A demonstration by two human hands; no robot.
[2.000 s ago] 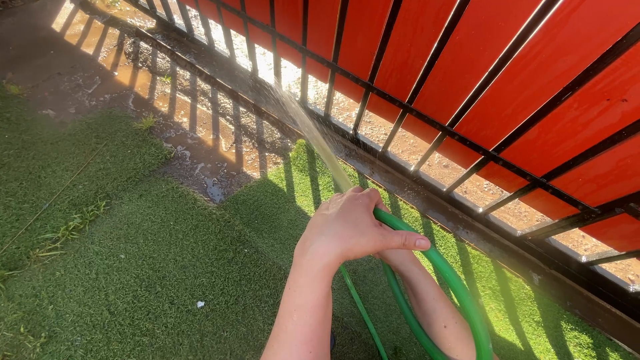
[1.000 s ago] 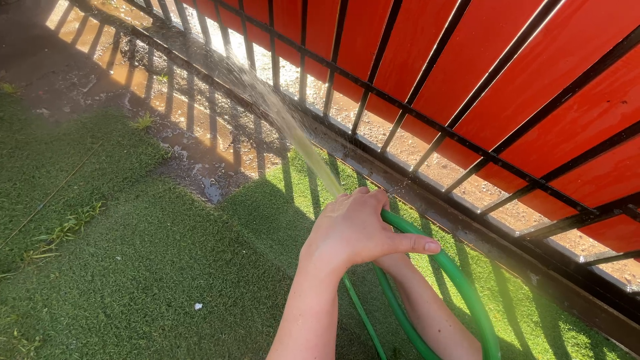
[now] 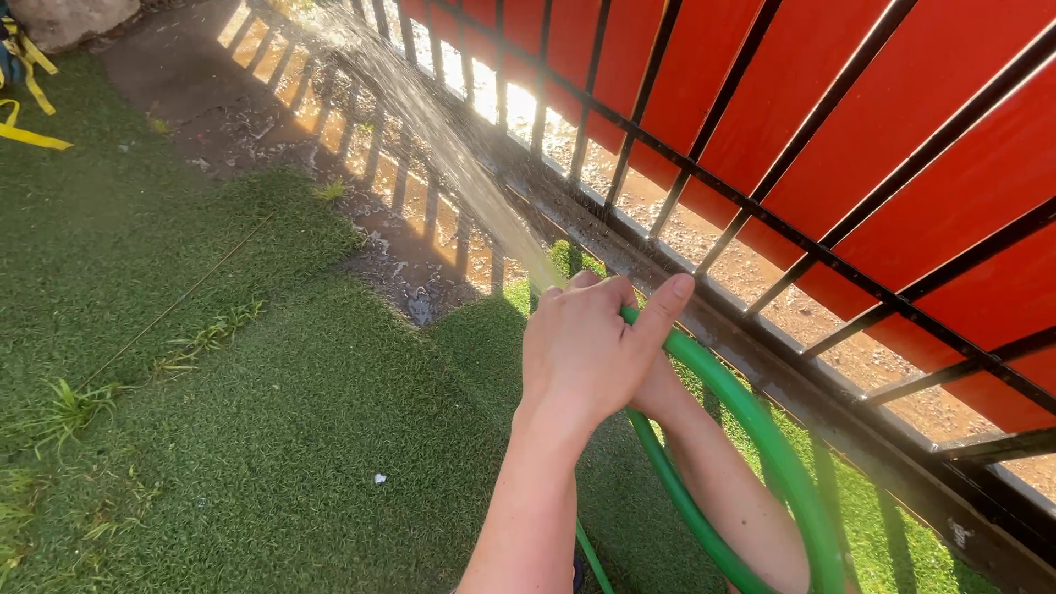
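A green garden hose [image 3: 763,429] loops up from the lower right, and its end is hidden inside my hands. My left hand [image 3: 582,351] lies on top, fingers curled round the hose end, thumb pointing up and right. Beneath it, my right hand [image 3: 656,384] is mostly covered; its arm runs down to the lower right inside the hose loop, and its fingers cannot be seen. From the fingers a fanned jet of water [image 3: 470,165] sprays up and left, along the foot of the black metal fence [image 3: 751,206], over muddy wet ground [image 3: 384,223].
Red panels [image 3: 924,124] stand behind the fence bars. Artificial turf [image 3: 313,429] with grass tufts [image 3: 70,408] covers the ground at left, its edge meeting the mud. A rock [image 3: 66,18] and yellow straps [image 3: 29,132] are at the upper left. A low metal rail [image 3: 742,363] runs beneath the fence.
The water jet has grown from a narrow, short stream to a wider spray that reaches farther toward the upper left. Both hands stay together at the hose end.
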